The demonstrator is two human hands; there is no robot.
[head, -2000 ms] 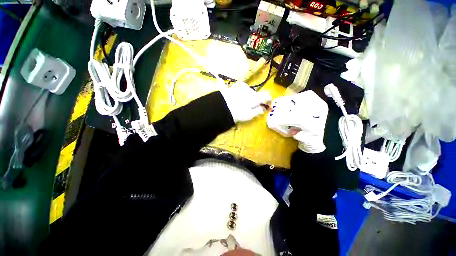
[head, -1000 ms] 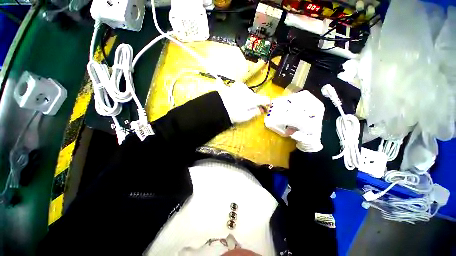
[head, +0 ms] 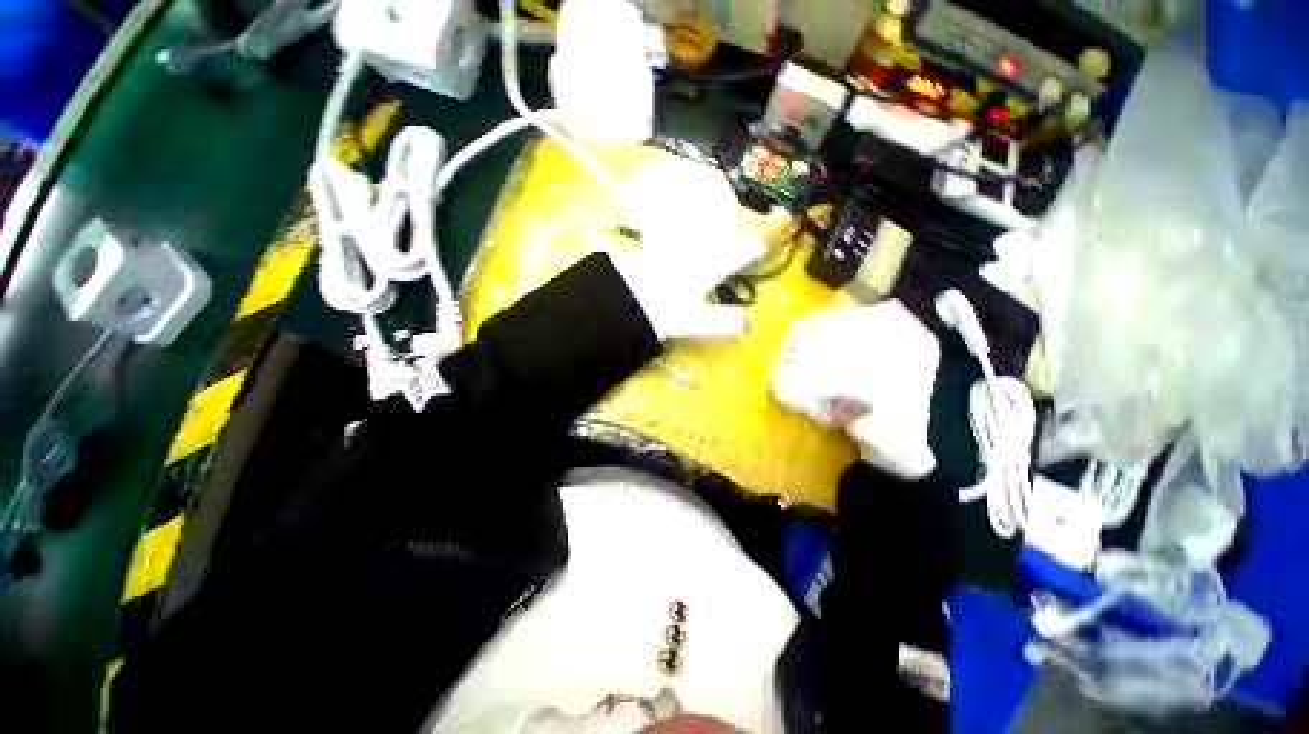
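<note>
My right hand [head: 897, 437], in a white glove, holds a white socket block [head: 857, 359] over the right part of the yellow mat [head: 775, 430]. Glove and block blend in the glare. My left hand [head: 689, 273], also in a white glove, is over the mat left of the block, with a gap between them. Its fingers point right; a dark lead shows beside them. Blur hides whether it holds anything. A bundled white cord [head: 1001, 430] with its plug lies right of the block.
Fixed white sockets [head: 603, 72] and looped cord [head: 345, 237] are at upper left. A circuit board [head: 775, 169], dark box [head: 847, 247] and red-digit meter [head: 926, 89] stand behind. Plastic bags [head: 1163, 287] are right. Another block [head: 132, 284] lies on the green belt [head: 216, 136].
My left hand has drawn back from the socket block, leaving a gap. My right hand still holds the block. The view has shifted and blurred. The belt block first moved toward me.
</note>
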